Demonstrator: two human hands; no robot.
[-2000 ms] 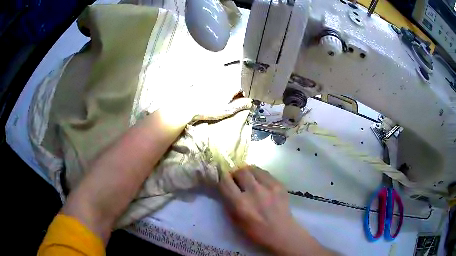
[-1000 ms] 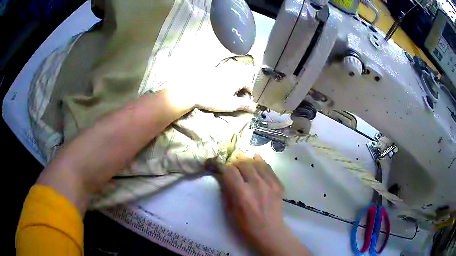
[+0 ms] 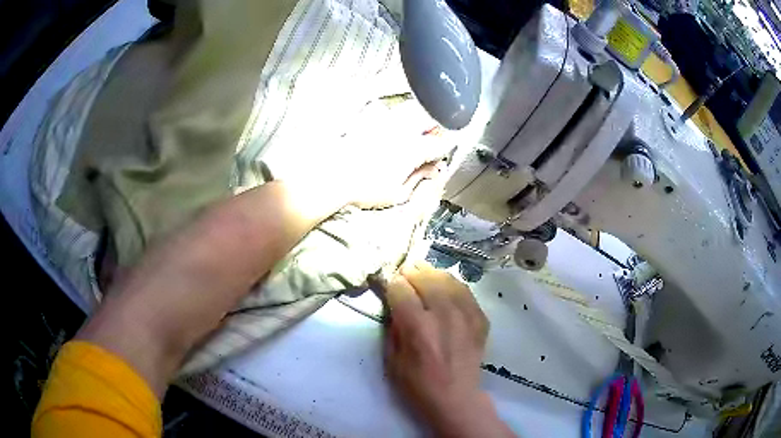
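Observation:
The khaki garment (image 3: pixel 163 180) lies bunched left of the needle area, with off-white striped lining (image 3: pixel 295 56) attached. My left forearm crosses it. My left hand (image 3: pixel 372 175) lies over the cloth beside the sewing machine head (image 3: pixel 535 128); lamp glare washes out its fingers, so its grip cannot be told. My right hand (image 3: pixel 437 334) pinches the near edge of the garment just in front of the presser foot area. The needle tip is hidden by the tilted machine head and glare.
The lamp (image 3: pixel 441 60) hangs over the work. Scissors (image 3: pixel 613 411) with blue and pink-red handles lie at the lower right. A cream striped strip (image 3: pixel 599 321) trails under the machine arm. A ruler tape (image 3: pixel 248 411) runs along the front edge.
The view has turned, so machine, lamp and scissors appear shifted. My right hand has moved slightly up with the garment edge still pinched. My left hand remains near the machine head.

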